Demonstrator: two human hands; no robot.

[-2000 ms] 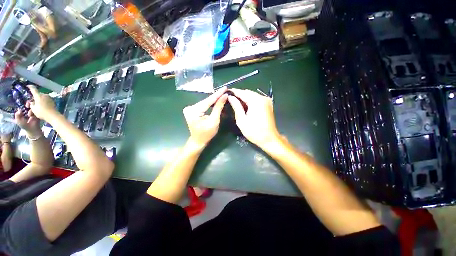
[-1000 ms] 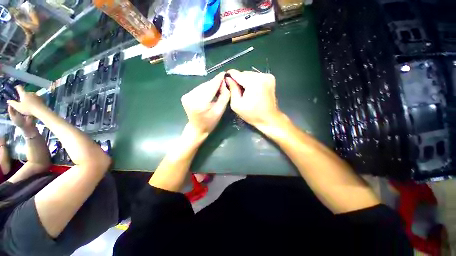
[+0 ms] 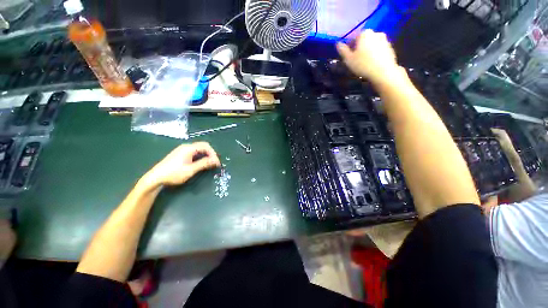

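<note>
My left hand (image 3: 183, 163) is low over the green bench, its thumb and forefinger curled at the upper edge of a loose pile of tiny whitish fittings (image 3: 222, 183). I cannot tell whether a fitting is between the fingertips. My right hand (image 3: 369, 55) is stretched far forward over the back part of the stacked black blister trays (image 3: 309, 174), fingers bent; what it may hold is hidden. The top tray's pockets hold black phone housings (image 3: 354, 180) with silvery areas. Tweezers (image 3: 247, 146) lie beyond the pile.
A metal rod (image 3: 213, 130) lies by a crumpled clear bag (image 3: 165, 102). Behind stand an orange bottle (image 3: 101, 57), a fan (image 3: 281, 23) and a blue roll (image 3: 200, 92). Trays of dark phones (image 3: 23, 157) are at left. Another person's arm (image 3: 511, 155) reaches in at right.
My hands, earlier together at a small dark part, are now apart: left down at the fittings, right out over the trays. The view has swung right, bringing the fan and more tray into sight.
</note>
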